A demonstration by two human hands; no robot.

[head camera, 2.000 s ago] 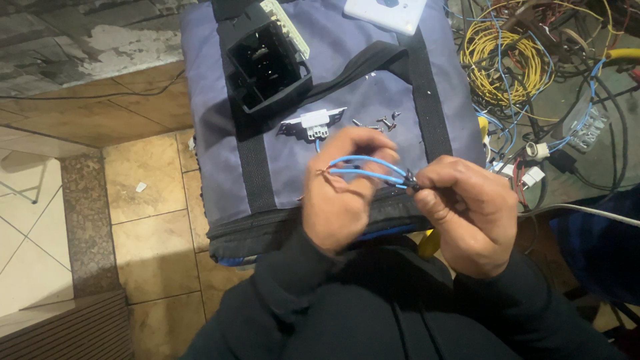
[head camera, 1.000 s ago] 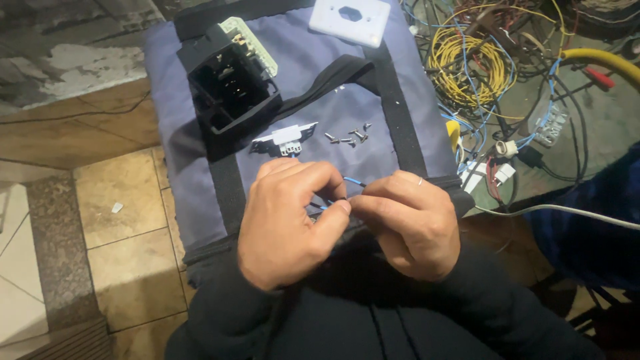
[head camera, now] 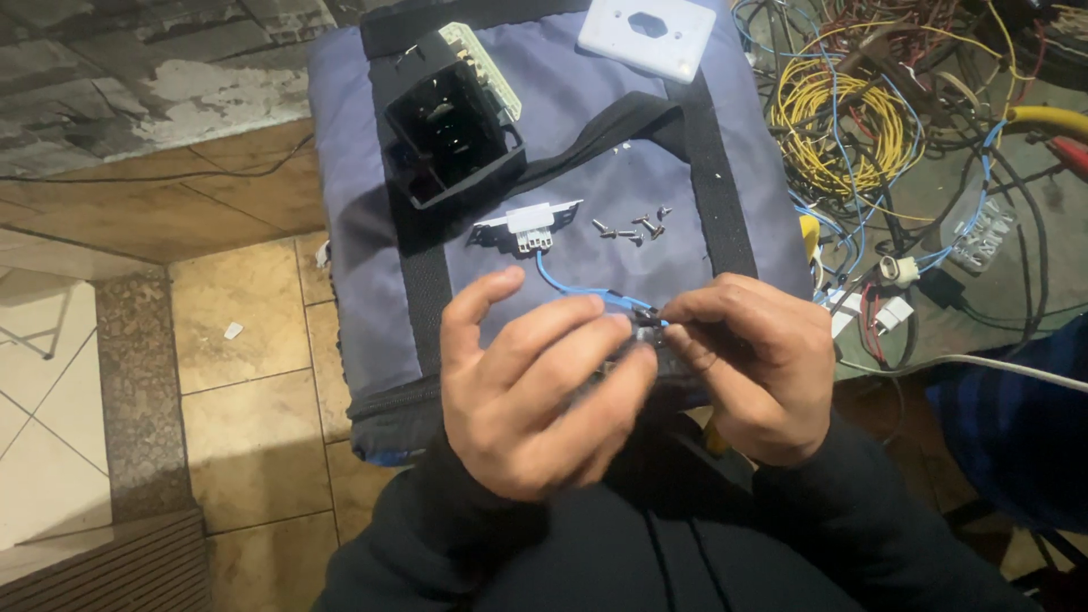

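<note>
Blue insulated wire [head camera: 557, 285] runs from the terminals of a white power socket module [head camera: 531, 223] towards my hands. My right hand [head camera: 748, 361] pinches the wire and a small dark piece on it between thumb and fingertips. Just left of that pinch, my left hand [head camera: 544, 382] has its fingers spread and partly blurred, with its fingertips near the wire; whether they touch it is unclear. Several small metal screws [head camera: 629, 231] lie right of the module. All of this is on or above a grey-blue padded fabric bag [head camera: 561, 93].
A black open box [head camera: 455, 127] with a pale perforated edge sits at the bag's upper left, a white socket cover plate [head camera: 650, 34] at its upper right. Black straps [head camera: 722, 187] cross the bag. Right of it lie a yellow wire coil [head camera: 841, 127], tangled cables and a lamp holder [head camera: 899, 270].
My left hand has opened out from its close pinch beside the right hand a second ago. The blue wire between module and hands shows more fully. The view has shifted.
</note>
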